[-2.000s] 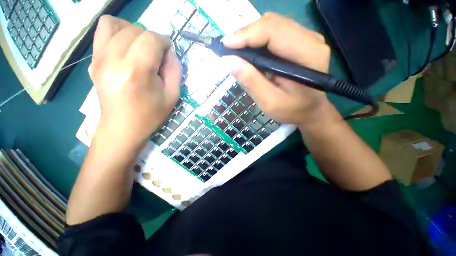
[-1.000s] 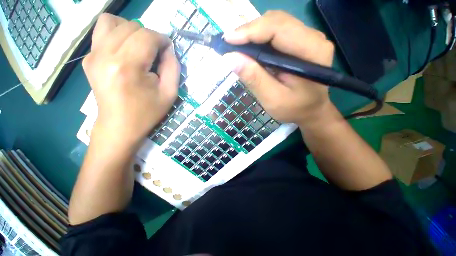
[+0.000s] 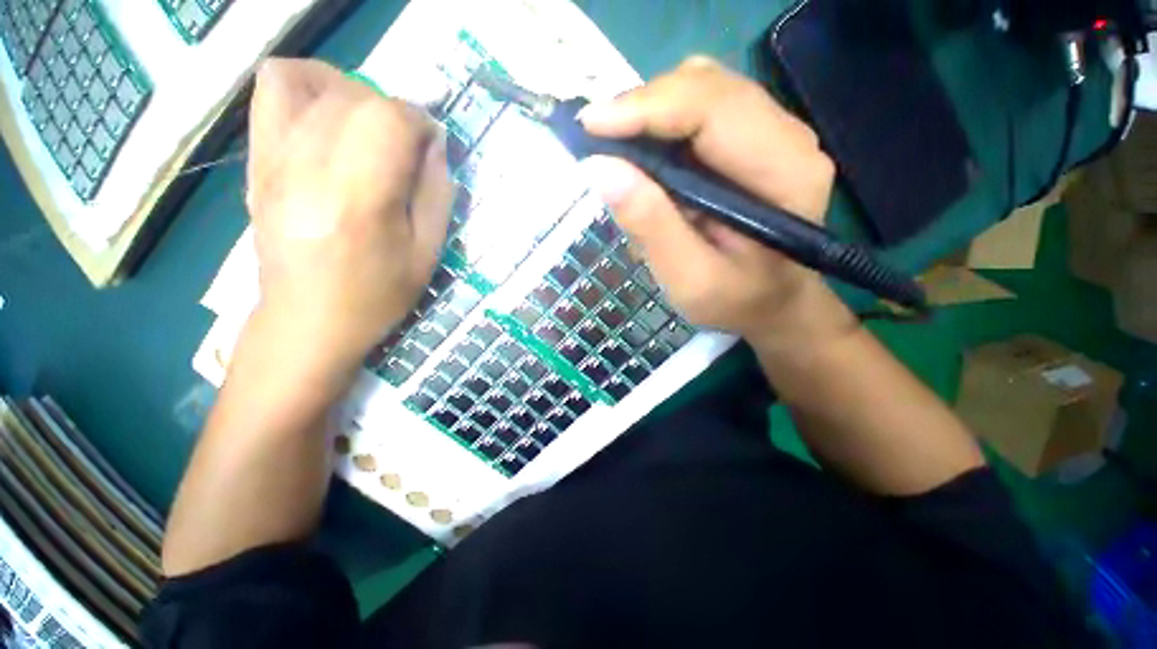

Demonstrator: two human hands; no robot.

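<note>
The white tray (image 3: 396,498) lies on the dark green mat, with a row of round tan holes along its lower edge. The PCB panel (image 3: 577,304) on it is a grid of small dark cells with green strips; its upper part is washed out by glare. My right hand (image 3: 730,190) holds the black soldering iron (image 3: 761,218), its metal tip (image 3: 505,91) pointing left over the panel's upper part. My left hand (image 3: 349,203) is a fist over the tray's left side, closed on the thin solder wire (image 3: 209,165). A green piece shows behind its knuckles; fingertips are hidden.
A second loaded tray (image 3: 133,209) lies upper left on a tan base. Stacked boards (image 3: 79,475) stand lower left. A flat black glossy rectangle (image 3: 875,127) lies right of my right hand, near black cables (image 3: 1072,121) and a red light. A cardboard box (image 3: 1038,403) is on the green floor.
The view has shifted slightly. My left fist sits slightly lower and further right, and the iron slants more steeply. Both hands keep their holds.
</note>
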